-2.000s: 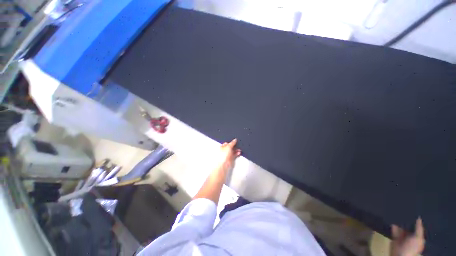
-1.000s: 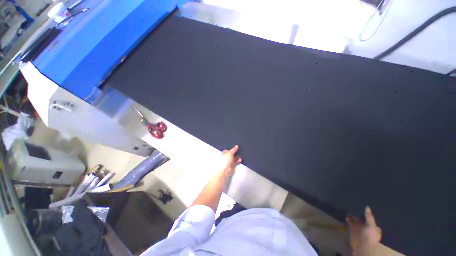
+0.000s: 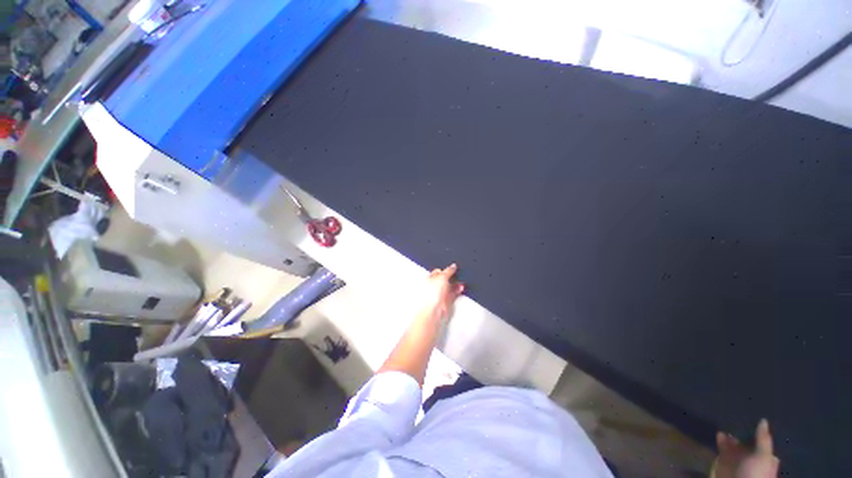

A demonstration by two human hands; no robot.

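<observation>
The black fabric (image 3: 579, 205) lies flat across the pale table (image 3: 374, 266) and meets the blue hood (image 3: 234, 75) at the upper left. My left hand (image 3: 447, 288) is at the near fabric edge, near the middle, with its fingertips on the edge. My right hand (image 3: 745, 457) is at the near edge at the lower right, partly cut off by the picture's bottom; its fingers and thumb are around the edge. Red-handled scissors (image 3: 322, 229) lie on the table edge between the hood and my left hand.
The white machine side panel (image 3: 201, 210) is below the hood. A white equipment box (image 3: 131, 285), rolls and tubes (image 3: 294, 303) and dark cloth (image 3: 187, 415) are at the lower left. A black hose (image 3: 808, 67) runs along the white wall at the upper right.
The view has shifted, so the hood and scissors sit further right. My right hand has moved right along the fabric edge since one second ago. My left hand stays at the same part of the edge.
</observation>
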